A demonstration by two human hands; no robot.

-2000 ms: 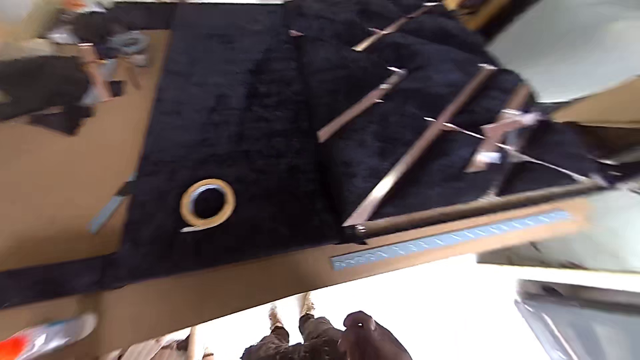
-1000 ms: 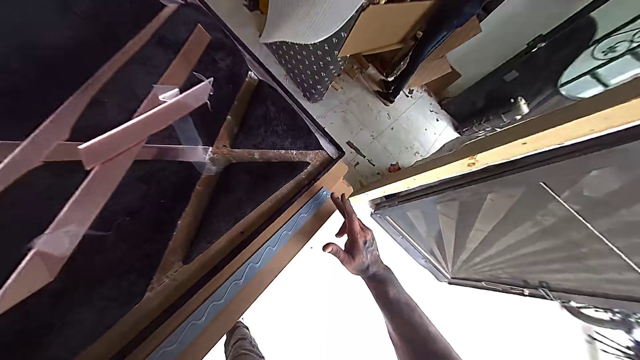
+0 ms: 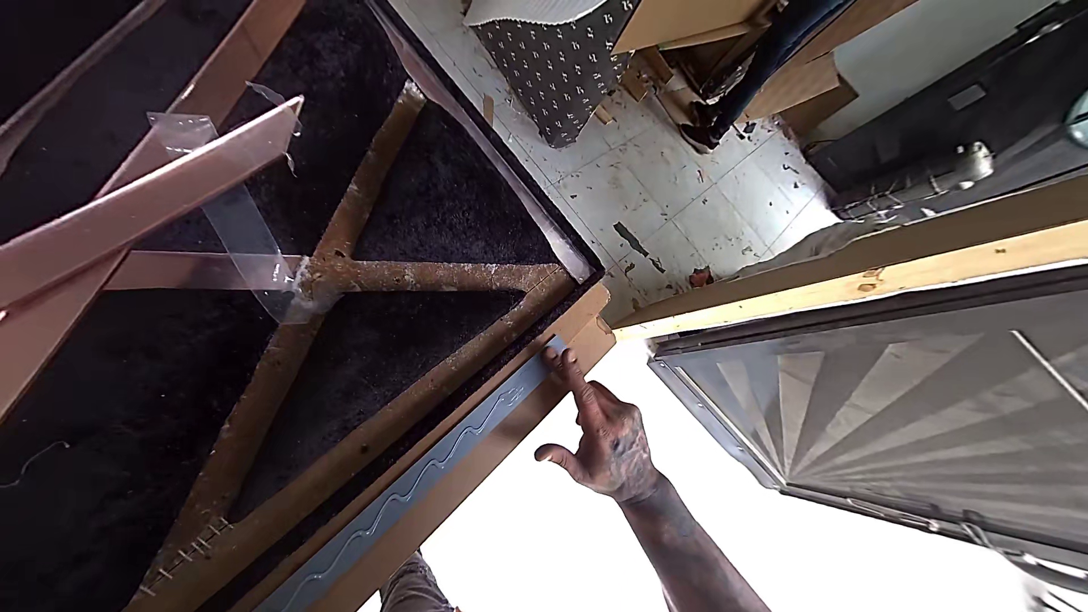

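My right hand (image 3: 608, 429) is palm down at the upper end of a grey-blue strip (image 3: 408, 489), its extended fingers touching that end and its thumb spread to the left. A wavy bead of clear glue-like material runs along the strip, which lies on a brown cardboard edge (image 3: 476, 472). Beside it is a dark plush-covered panel (image 3: 459, 178) with brown bars (image 3: 442, 276) that meet at a joint. Clear tape (image 3: 246, 234) crosses the joint, and pink flat strips (image 3: 153, 204) lie over the panel. My left hand is not in view.
A wooden beam (image 3: 918, 276) runs across the right, above a glazed dark-framed panel (image 3: 892, 408). Behind are a tiled floor (image 3: 654, 195) with scraps, a patterned fabric-like piece (image 3: 552, 72), cardboard (image 3: 688, 25) and a person's leg (image 3: 756, 72).
The view has swung and moved closer to the panel's corner. My right hand, a second ago beside the strip's upper end with fingers spread, now has its fingertips on that end.
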